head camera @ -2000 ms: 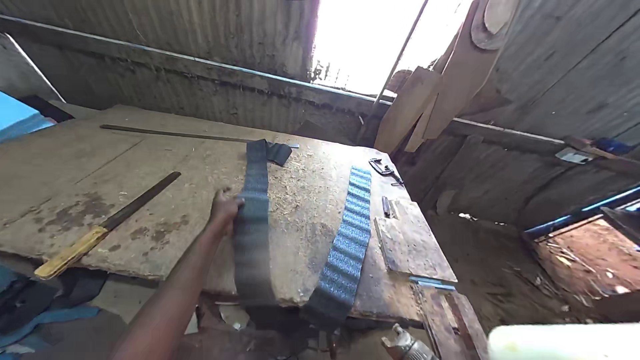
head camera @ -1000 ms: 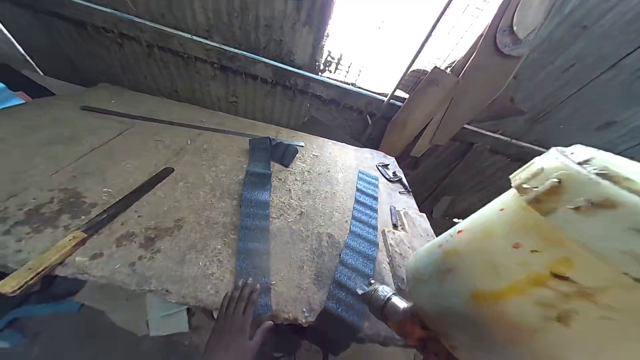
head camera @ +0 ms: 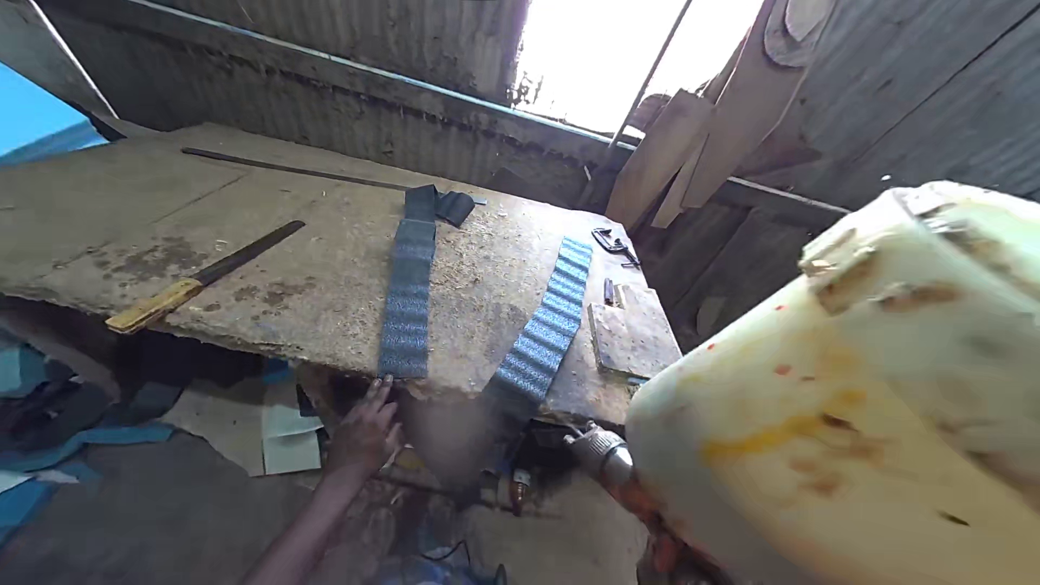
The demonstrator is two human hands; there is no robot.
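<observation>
My left hand (head camera: pixel 367 429) is at the bench's front edge, its fingertips touching the lower end of a dark blue-grey textured strip (head camera: pixel 408 280); I see nothing gripped in it. The strip's far end is folded over. To its right lies a second, wavy blue textured strip (head camera: pixel 543 331), its near end over the edge. A spray gun (head camera: pixel 603 448) with a big, stained cream plastic container (head camera: pixel 796 406) fills the right side, its nozzle toward the strips' near ends. A pale mist hangs left of the nozzle. My right hand, on the gun, is mostly hidden behind the container.
On the wooden bench (head camera: pixel 341 321) lie a wooden-handled long blade (head camera: pixel 207 275), a thin dark bar (head camera: pixel 284 168), a clamp (head camera: pixel 615 245), a small board (head camera: pixel 635 331) and wood shavings. Scraps (head camera: pixel 291 431) lie below the front edge. Flat shaped boards (head camera: pixel 715 150) lean by the window.
My left hand has moved from the left strip's upper part to its near end. The spray gun and its container have come into full view on the right.
</observation>
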